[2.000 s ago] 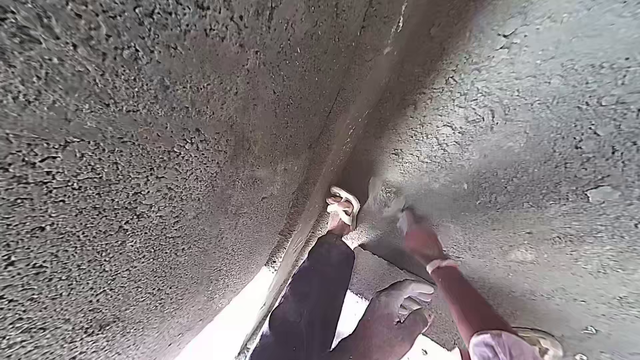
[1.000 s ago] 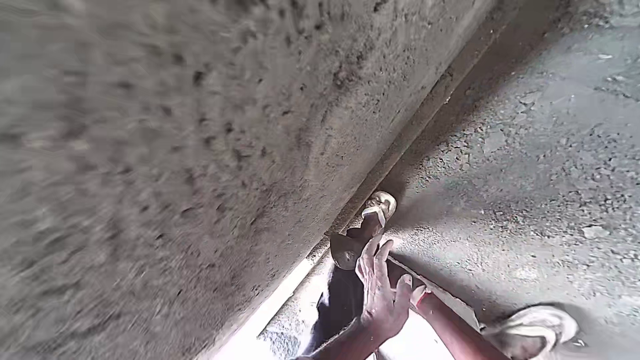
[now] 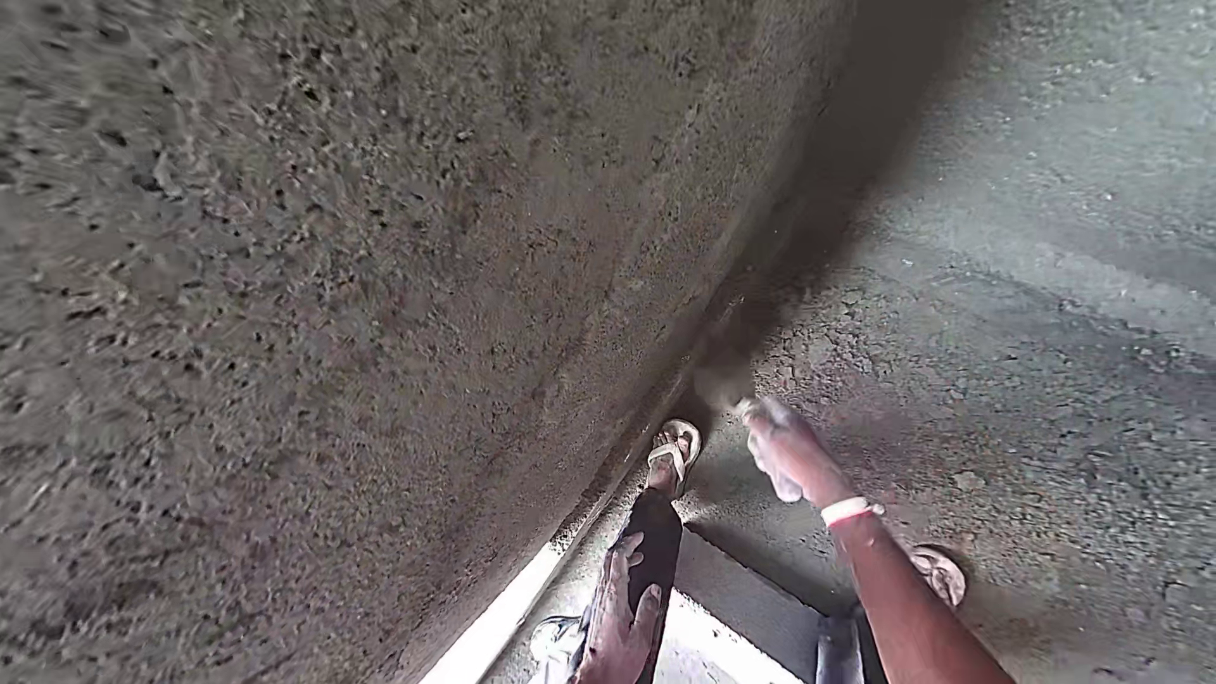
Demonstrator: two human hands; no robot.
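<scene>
My right hand [image 3: 784,451] is closed around the pale handle of a blurred tool [image 3: 724,380]; its head, whose kind I cannot tell, is low by the foot of the rough grey wall [image 3: 380,332]. A pale band circles that wrist. My left hand [image 3: 622,613] rests on or just over the dark trouser leg [image 3: 657,537], fingers apart, with nothing seen in it. Beyond that leg a foot in a light thong sandal [image 3: 676,451] stands close beside the wall.
Rough grey floor [image 3: 997,399] spreads to the right, with a dark shadow along the wall's base. A second sandalled foot [image 3: 939,573] shows behind my right forearm. A pale-edged slab or block [image 3: 746,594] lies between the legs, and a bright strip runs along the wall's lower end.
A second ago my hands were close together; now they are apart, the right one out over the floor near the wall and the left one by the leg. The view has shifted.
</scene>
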